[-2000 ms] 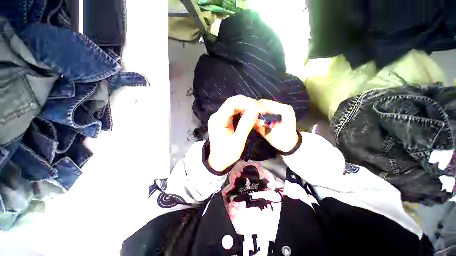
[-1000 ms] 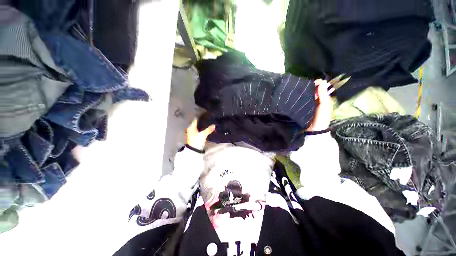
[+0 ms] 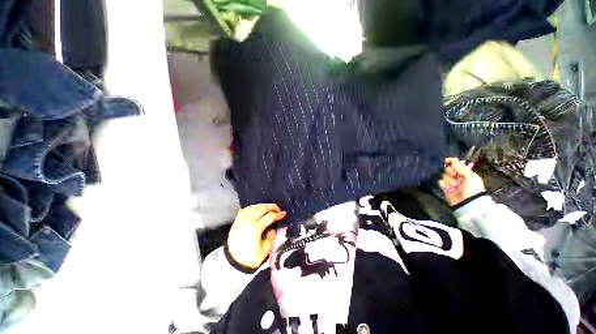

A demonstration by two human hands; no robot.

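Observation:
The dark pinstriped garment [image 3: 314,124] is spread out in front of me, from my lap up toward the top middle. My left hand [image 3: 253,236] pinches its near edge at the lower left. My right hand [image 3: 460,182] holds its near right corner, with the fingers closed at the cloth. Something small and pink-red shows at the right fingers; whether it is the thread snips I cannot tell. No blade or loose thread can be made out.
Blue denim garments [image 3: 46,150] lie at the left beside the white table [image 3: 140,196]. Black denim garments [image 3: 503,137] with white tags [image 3: 540,170] are at the right. Behind them are pale yellow-green cloth [image 3: 490,65] and a dark garment pile [image 3: 483,23].
The garment, bunched two seconds ago and folded one second ago, is now spread wide and flat. My right hand has come down and holds its corner. My left hand has moved to its near edge.

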